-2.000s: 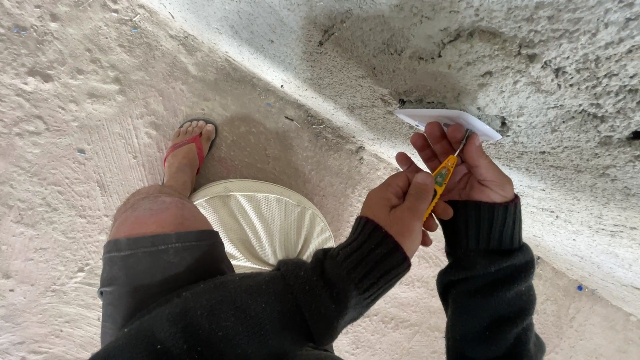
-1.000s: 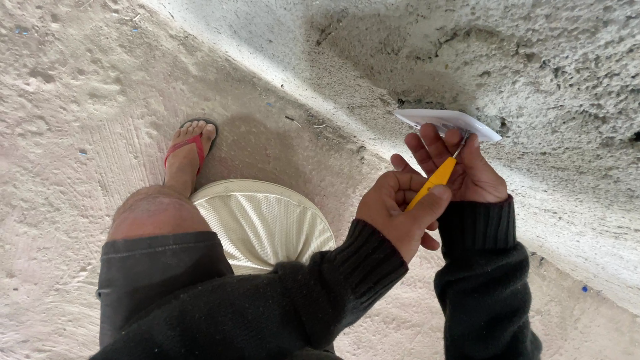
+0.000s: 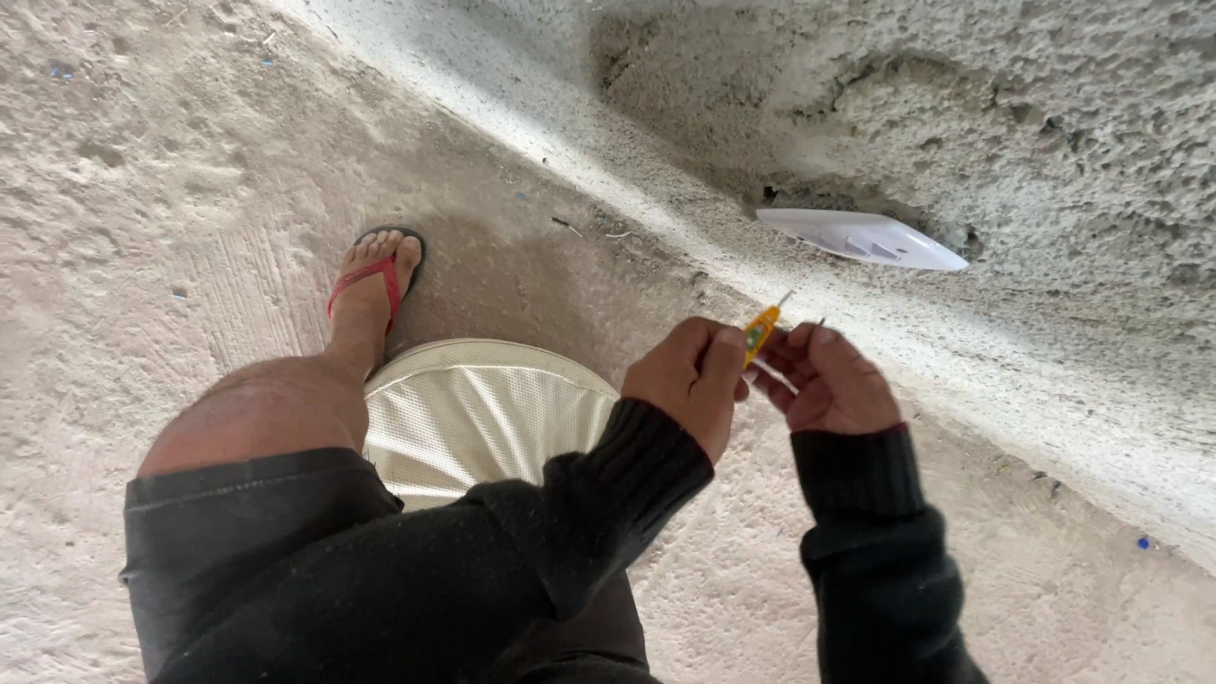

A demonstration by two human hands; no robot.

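Note:
My left hand (image 3: pixel 689 375) grips a yellow screwdriver (image 3: pixel 758 334) with a small coloured window in its handle; its thin metal blade points up and to the right. Just beside it, my right hand (image 3: pixel 841 380) is turned palm up with bent fingers, and a thin pointed metal piece (image 3: pixel 822 323), perhaps a screw, sticks up between thumb and fingertip. Above both hands, apart from them, a white plastic cover plate (image 3: pixel 860 237) with openings and small holes sits against the rough wall.
The rough plastered wall (image 3: pixel 1073 190) slants across the upper right. Below me is a round cream cushioned seat (image 3: pixel 484 408). My foot in a red-strapped flip-flop (image 3: pixel 380 275) rests on the concrete floor (image 3: pixel 171 228), with small debris along the wall's base.
Both hands have moved down from the white plate. The screwdriver's blade, earlier at my right fingertips by the plate, now stands free of them. The plate's face is now uncovered.

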